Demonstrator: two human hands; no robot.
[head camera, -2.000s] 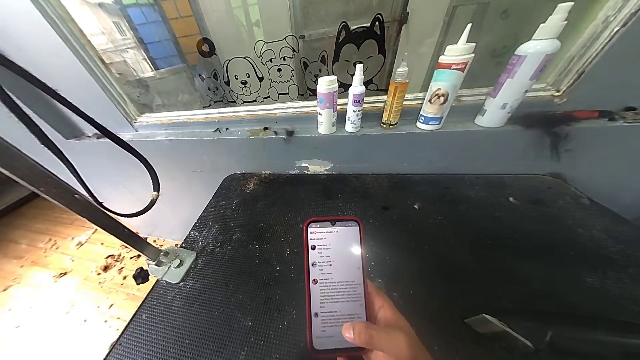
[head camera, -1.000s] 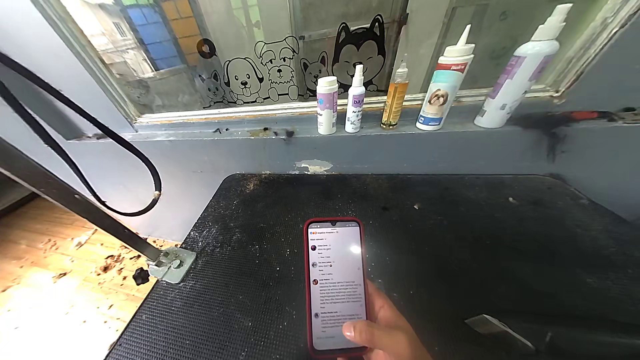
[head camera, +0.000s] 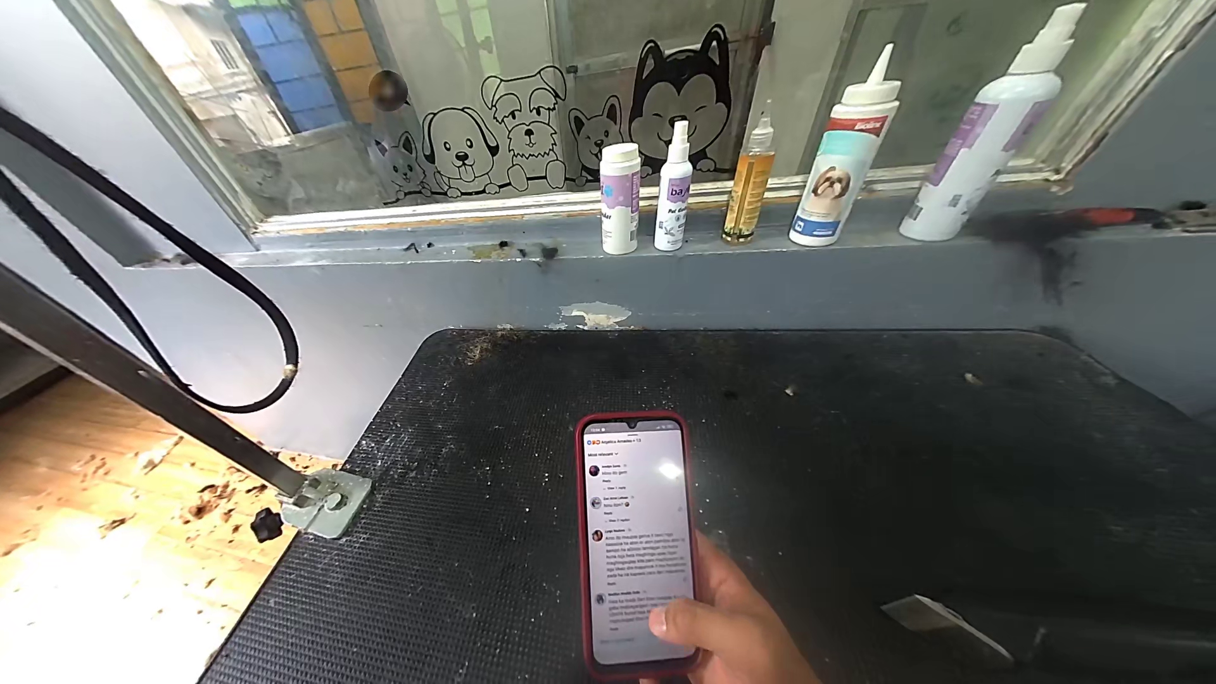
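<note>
My right hand (head camera: 731, 622) comes in from the bottom edge and holds a smartphone in a red case (head camera: 638, 541) upright over the black grooming table (head camera: 475, 570). The thumb lies on the lower part of the lit screen, which shows lines of text with small round pictures. The fingers are mostly hidden behind the phone. To the right of the hand, a flat pale metal-like piece (head camera: 945, 627) lies on the tabletop, joined to something dark that I cannot make out. My left hand is out of view.
A metal arm (head camera: 152, 380) is clamped at the table's left edge, with a black looped cord (head camera: 275, 323) above. On the window ledge stand a white powder bottle (head camera: 620, 199), a small spray bottle (head camera: 674, 195), an amber bottle (head camera: 749, 185), a nozzle bottle (head camera: 844, 171) and a large spray bottle (head camera: 993, 133).
</note>
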